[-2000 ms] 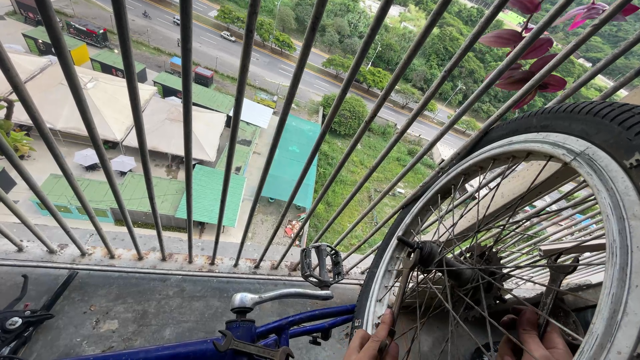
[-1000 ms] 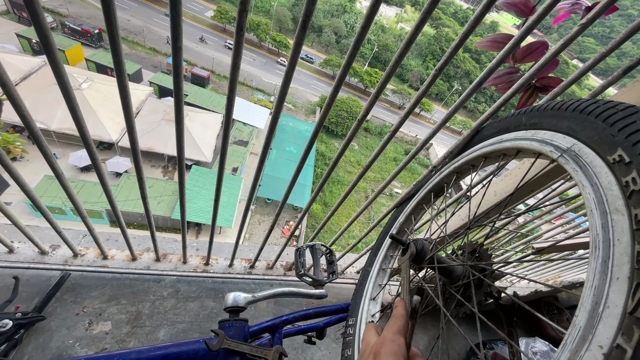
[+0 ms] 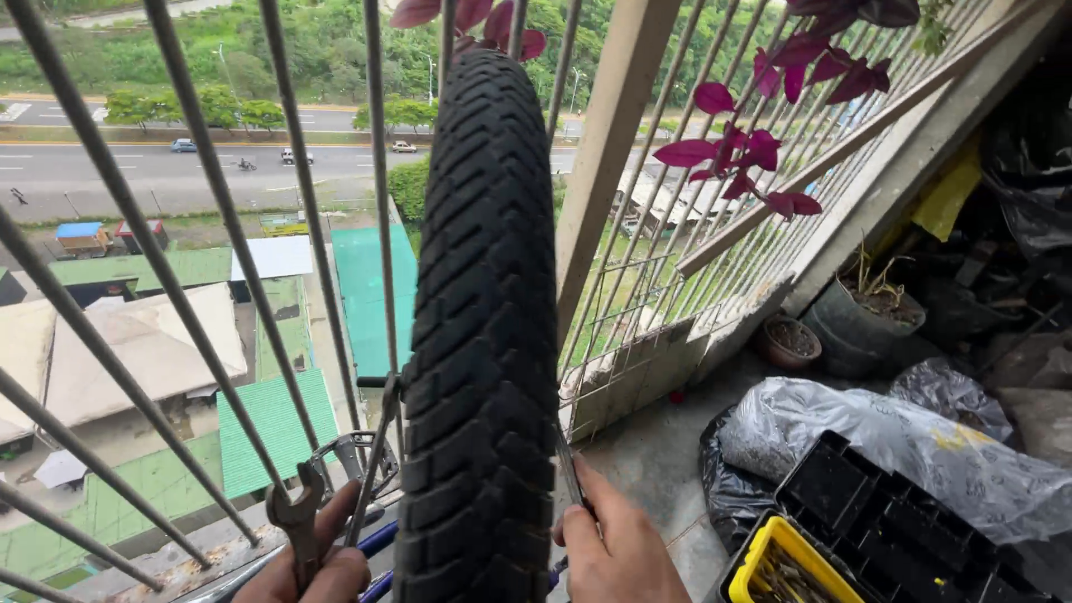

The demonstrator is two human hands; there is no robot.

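A bicycle wheel with a black treaded tire (image 3: 481, 335) stands nearly edge-on in front of me. Left of it, my left hand (image 3: 322, 557) is closed around the handle of an open-end wrench (image 3: 295, 511), jaws up. A slimmer metal wrench (image 3: 373, 461) runs from beside those fingers up to the axle end (image 3: 377, 382). My right hand (image 3: 624, 536), right of the tire, grips a narrow metal tool (image 3: 571, 473) whose far end the tire hides. Behind the left hand are a pedal (image 3: 364, 456) and part of a blue bicycle frame (image 3: 378, 540).
Metal railing bars (image 3: 226, 218) stand close on the left and ahead. At lower right sits an open black toolbox (image 3: 888, 519) with a yellow tray (image 3: 745, 569), beside a plastic-wrapped bundle (image 3: 854, 444). Plant pots (image 3: 787, 342) stand farther back; purple-leaved stems (image 3: 737, 159) hang above.
The wheel, seen from its spoked side before, is now nearly edge-on. The view has swung right. My right hand, out of sight one second ago, is back in view with a tool.
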